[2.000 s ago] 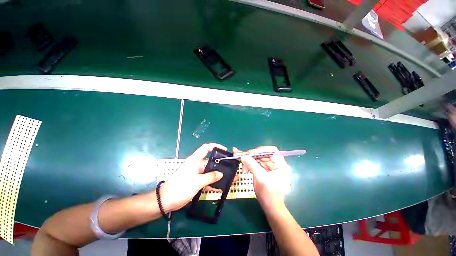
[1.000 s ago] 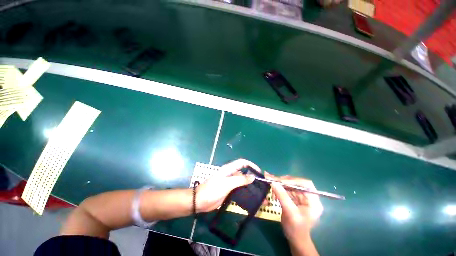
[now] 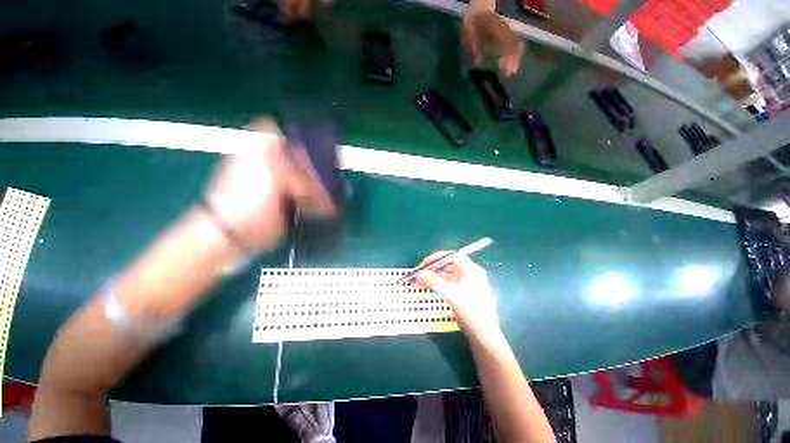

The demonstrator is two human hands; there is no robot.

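My left hand [image 3: 255, 192], blurred by motion, holds a black phone housing [image 3: 319, 156] above the bench, in front of the white rail. My right hand [image 3: 452, 281] holds pale tweezers [image 3: 472, 248], their tip over the right part of the sticker sheet. The sticker sheet [image 3: 346, 303], white with rows of small dark dots and a yellow right corner, lies flat on the green bench. Whether a piece is at the tweezer tip cannot be told.
Several black housings [image 3: 539, 138] lie on the darker green conveyor beyond the white rail [image 3: 416, 170]. Another person's hands [image 3: 491, 39] reach over the conveyor. A second dotted sheet [image 3: 19, 234] lies at far left. A metal post [image 3: 719, 164] stands at right. A red stool [image 3: 641, 394] is below right.
My left hand has lifted the housing off the sheet, up and left towards the rail. The tweezer tip has moved from the housing to over the sheet. Another person's hands have appeared over the conveyor.
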